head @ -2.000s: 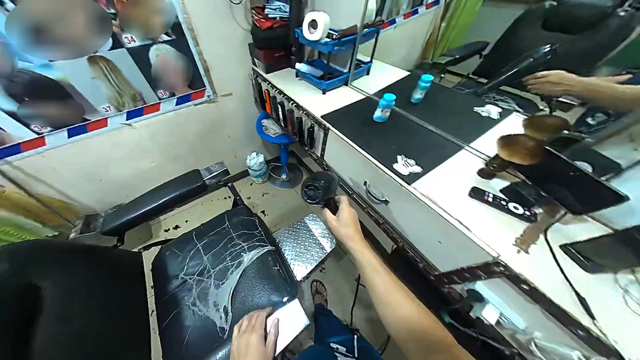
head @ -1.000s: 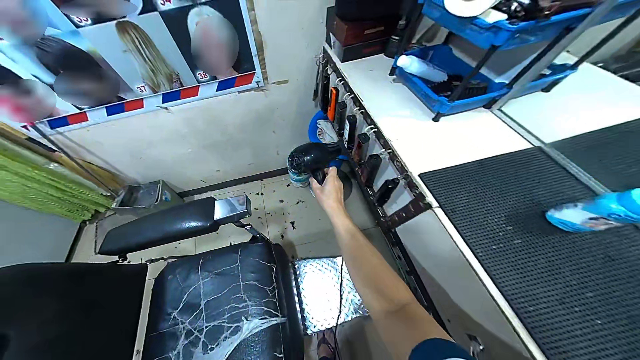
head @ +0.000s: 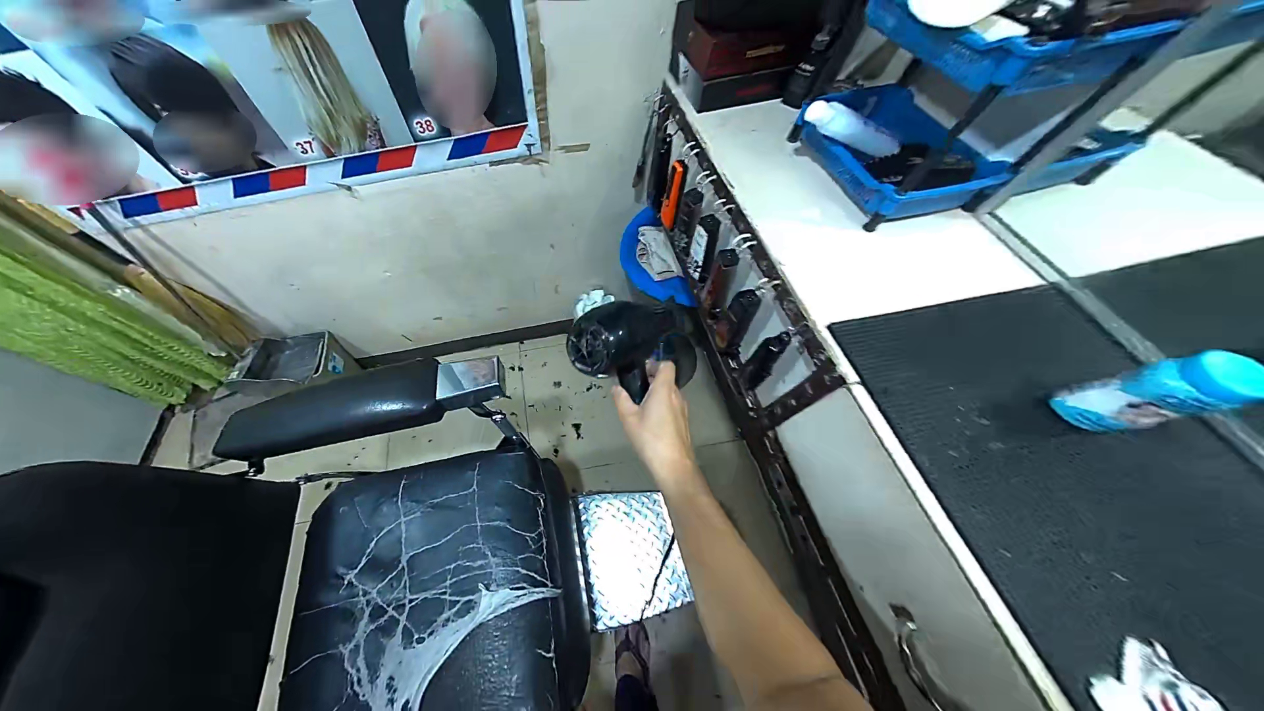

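A black hair dryer (head: 622, 339) is in my right hand (head: 657, 415), whose fingers wrap its handle; its round fan end faces left and its nozzle side points toward the rack. The arm reaches forward between the barber chair's cracked black seat (head: 425, 573) and the counter. Several hair clippers and other tools (head: 726, 281) hang in the rack on the counter's side, just right of the dryer. A blue round stool or basin (head: 642, 262) with a cloth on it stands behind the dryer. My left hand is out of view.
The chair's padded armrest (head: 336, 410) and metal footrest (head: 632, 558) lie left of and below my arm. On the white counter (head: 780, 188) are a blue basket shelf (head: 899, 197), a black mat (head: 948, 395) and a blue bottle (head: 1155, 390). A drawer handle (head: 913, 652) sticks out.
Two seconds ago my left hand held a white object near the seat; it has left the view. My right hand still grips the dryer, now beside the tool rack. The view has shifted markedly.
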